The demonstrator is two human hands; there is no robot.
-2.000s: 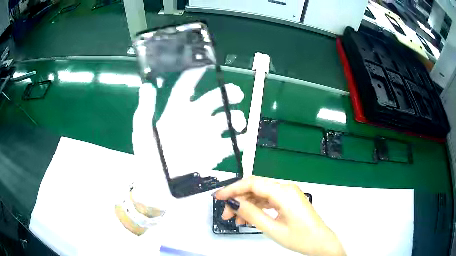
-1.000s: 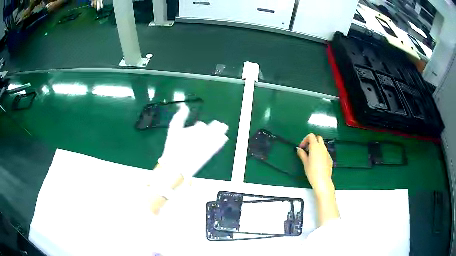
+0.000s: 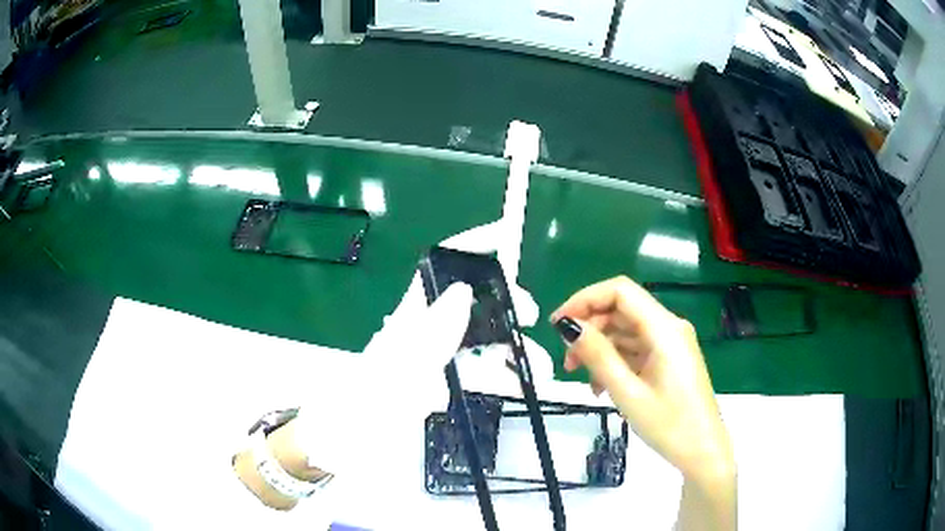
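A black phone middle frame (image 3: 484,301) is held tilted over the white work sheet by my gloved left hand (image 3: 440,322), its perforated plate end up and its lower end cut off by the picture's bottom edge. My bare right hand (image 3: 653,368) is to the right of the frame, fingers curled, thumb and index finger slightly apart, with nothing visible in it. Behind the held frame, overlapping middle frames (image 3: 611,448) lie on the white work sheet (image 3: 207,415). A blue pen-like tool (image 3: 350,527) shows only partly at the bottom edge.
A middle frame (image 3: 301,231) lies on the green conveyor belt (image 3: 135,228), left of the white guide bar (image 3: 515,187). More frames (image 3: 738,311) lie on the belt at right. Black blister trays (image 3: 803,171) stand on a red tray (image 3: 705,176) at far right.
The frame my right hand touched on the belt is gone from there, and my left hand now holds a frame over the sheet. The frame at left on the belt lies further left.
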